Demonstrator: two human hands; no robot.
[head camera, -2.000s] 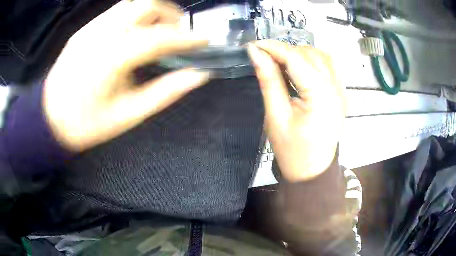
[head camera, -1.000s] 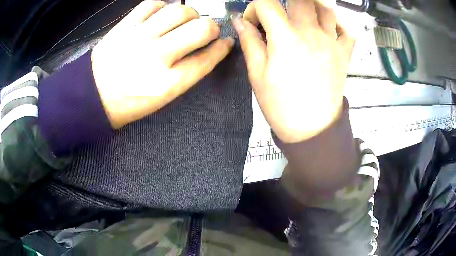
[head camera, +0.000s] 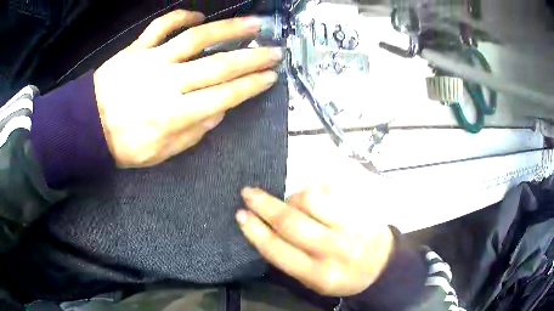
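Observation:
A dark, finely ribbed garment panel (head camera: 176, 212) lies across the white machine bed and toward the lap, its right edge running straight below the needle area. My left hand (head camera: 188, 85) lies flat on the panel, fingers spread, tips near the presser foot (head camera: 285, 27). My right hand (head camera: 316, 237) rests lower right, fingertips on the panel near its right edge, the rest over the white table. Neither hand pinches the cloth. A thin slanting metal arm (head camera: 319, 106) stands beside the cloth edge.
A shiny needle plate (head camera: 337, 64) is right of the presser foot. A cream ribbed knob (head camera: 444, 89) and green scissor handles (head camera: 471, 118) are at upper right. Black cloth with a pale stitch line (head camera: 91, 54) is at upper left. A dark crumpled heap (head camera: 522, 237) is at lower right.
My right hand has left the cloth's top edge and moved down to the panel's lower right. My left hand has opened out flat. The slanting metal arm now shows.

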